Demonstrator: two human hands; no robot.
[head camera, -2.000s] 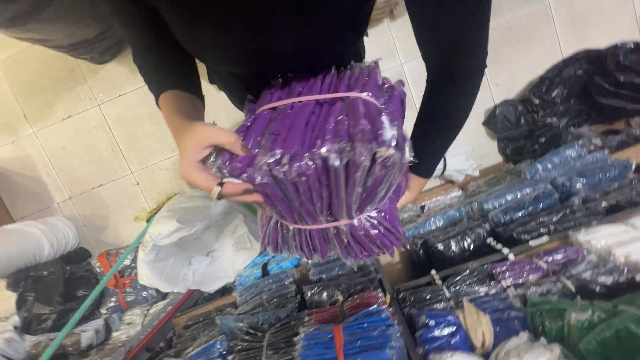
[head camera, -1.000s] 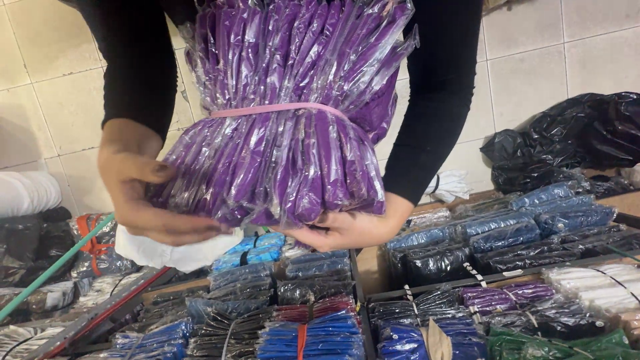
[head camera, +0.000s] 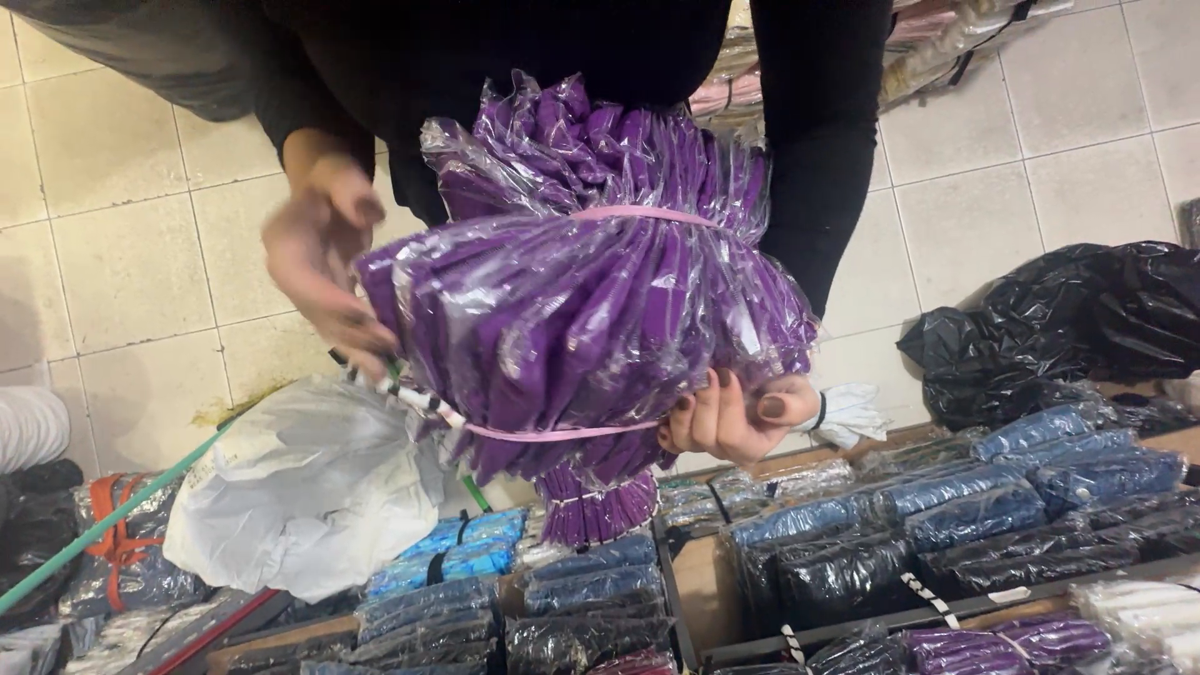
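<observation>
A large bundle of purple garments in clear plastic bags (head camera: 581, 309), tied with pink bands, is before my torso. My right hand (head camera: 736, 412), at the image's right, grips the bundle's lower edge by the lower band, fingers curled. My left hand (head camera: 328, 253), blurred, is at the bundle's left edge with its fingers apart; whether it touches the plastic cannot be told. A black-and-white striped strip (head camera: 422, 401) runs from below the left hand to the lower band. A smaller purple bundle (head camera: 598, 506) shows beneath.
A white plastic bag (head camera: 309, 497) lies lower left, near a green pole (head camera: 112, 520). Boxes of bagged garments, among them folded denim (head camera: 975, 497), fill the lower part. A black plastic bag (head camera: 1069, 319) lies at the right on the tiled floor (head camera: 1022, 206).
The purple bundle has turned and tilted in my hands, so both pink bands show again. My left hand has come away from under the bundle to its left edge.
</observation>
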